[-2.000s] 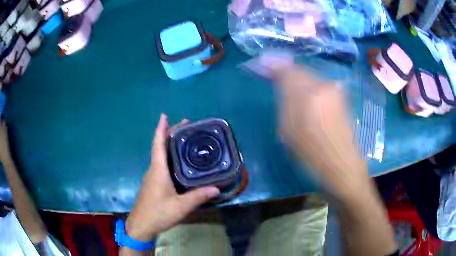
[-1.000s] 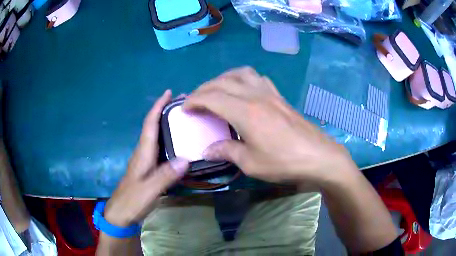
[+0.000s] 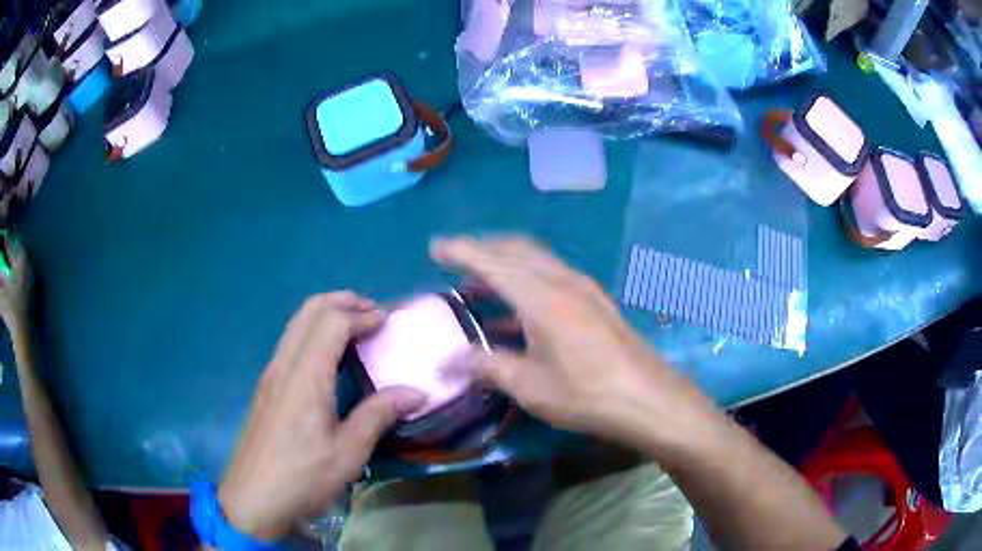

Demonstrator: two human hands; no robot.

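A speaker unit with a dark rim and a brown strap lies in front of me at the bench's near edge. A pink front cover point(image 3: 422, 350) sits over its face, slightly blurred. My left hand point(image 3: 307, 414) grips the unit from the left, thumb on the cover's lower edge. My right hand point(image 3: 549, 334) is at the unit's right side, with its thumb at the cover's right edge and its fingers spread above the rim. Whether the cover is fully seated, I cannot tell. The unit's body is mostly hidden under the hands.
A blue speaker unit point(image 3: 372, 140) stands behind. A loose pale cover point(image 3: 567, 160), plastic bags point(image 3: 603, 75) and a strip sheet point(image 3: 711, 296) lie right of it. Pink units point(image 3: 824, 149) stand far right; stacked units point(image 3: 140, 108) far left. A person's arm point(image 3: 38, 398) is at left.
My right hand has brought a pink cover onto the open driver face. Since a second ago its fingers have lifted off the cover's top and spread to the right. The view has shifted.
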